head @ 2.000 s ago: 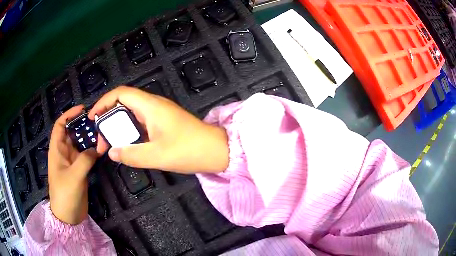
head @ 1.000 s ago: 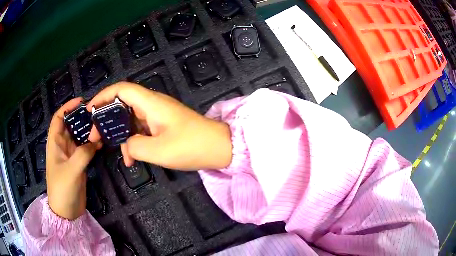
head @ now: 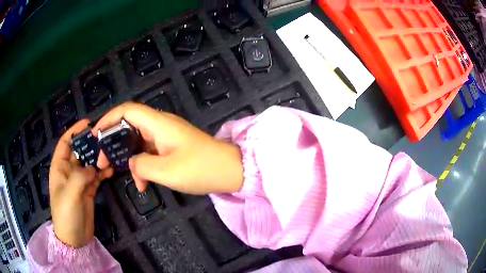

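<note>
My left hand (head: 72,184) holds a strapless smartwatch (head: 85,147) between thumb and fingers; its dark screen shows a light list. My right hand (head: 173,152) holds a second smartwatch (head: 118,145) close beside it, thumb at its lower right edge; its dark screen also shows a list, tilted and hard to read. Both are held over a black foam tray (head: 173,245) with square pockets. Several watch heads lie in the pockets, many with the round back mark up, such as the case (head: 256,54) at the upper middle.
A white paper sheet (head: 306,58) with a dark and yellow-green pen (head: 345,80) lies right of the foam tray. Stacked orange-red trays (head: 391,40) and a blue crate (head: 462,113) are at the right. A printed sheet (head: 8,234) is at the left edge.
The right watch's screen has gone from plain white to a list on black, and the left one's from icons to a list. Both hands sit slightly lower than one second ago.
</note>
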